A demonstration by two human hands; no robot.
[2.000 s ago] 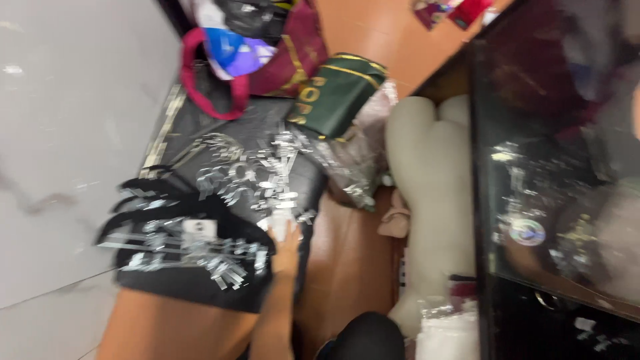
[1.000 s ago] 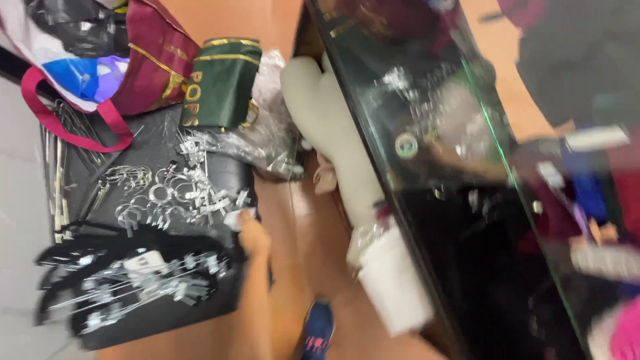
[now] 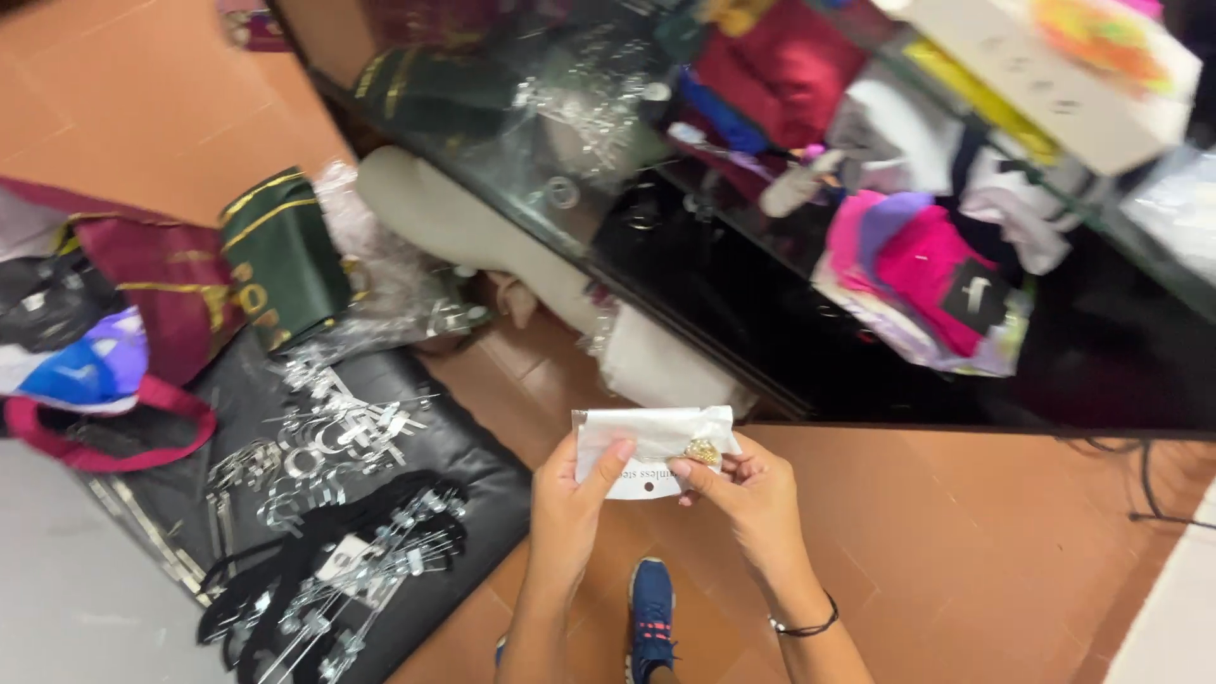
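A small white plastic packet (image 3: 651,432) with printing on it is held between both hands in front of me. My left hand (image 3: 575,489) grips its left side, the thumb on the face. My right hand (image 3: 746,484) pinches the right side, next to a small gold-coloured piece of jewellery (image 3: 701,451) that lies in or against the packet; I cannot tell which. To the left, a black padded bench (image 3: 461,456) bears a pile of silver-coloured metal clips (image 3: 356,418) and black hangers (image 3: 275,589) with metal clips.
A dark red bag (image 3: 171,275) and a green pouch (image 3: 285,256) sit at the bench's far end. A black glass-topped counter (image 3: 722,332) holds folded clothes (image 3: 926,275). Beneath its edge are a pale mannequin part (image 3: 475,223) and a white bag (image 3: 665,356). Cables (image 3: 1149,484) lie at right.
One hand was over the metal pieces on the bench in the earlier frames; now both hands hold the white packet in front of me. The view has swung to the right.
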